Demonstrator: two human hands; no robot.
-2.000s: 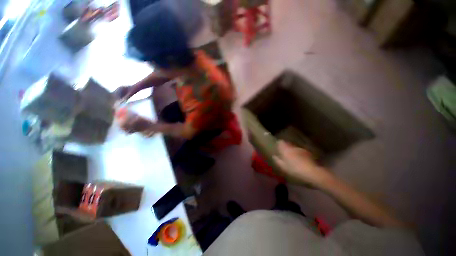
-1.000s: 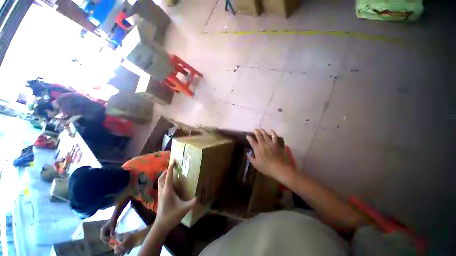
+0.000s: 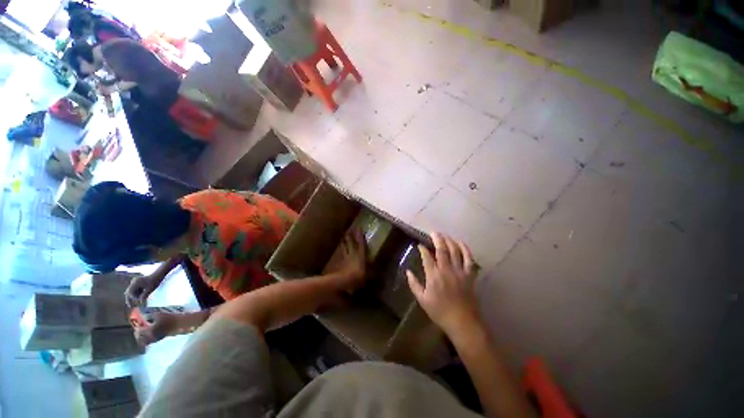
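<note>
The open master carton (image 3: 367, 326) stands in front of my body, its mouth facing up. My left hand (image 3: 352, 260) is inside it, flat against an inner carton (image 3: 375, 233); whether it grips the box is hard to tell. Another inner carton with shiny tape (image 3: 401, 273) lies beside it in shadow. My right hand (image 3: 445, 282) rests on the master carton's right rim, with the fingers bent over the edge.
A person in an orange shirt (image 3: 236, 237) sits close on the left at the white bench (image 3: 167, 359). Inner cartons (image 3: 61, 321) stand on the bench. Beyond are a red stool (image 3: 328, 69) bearing a carton, and a pale green bundle (image 3: 700, 75) on the floor.
My left hand has carried the inner carton from above the master carton down into it. My right hand stays at the carton's rim. Earlier, the master carton was empty-looking and tilted, held by one hand.
</note>
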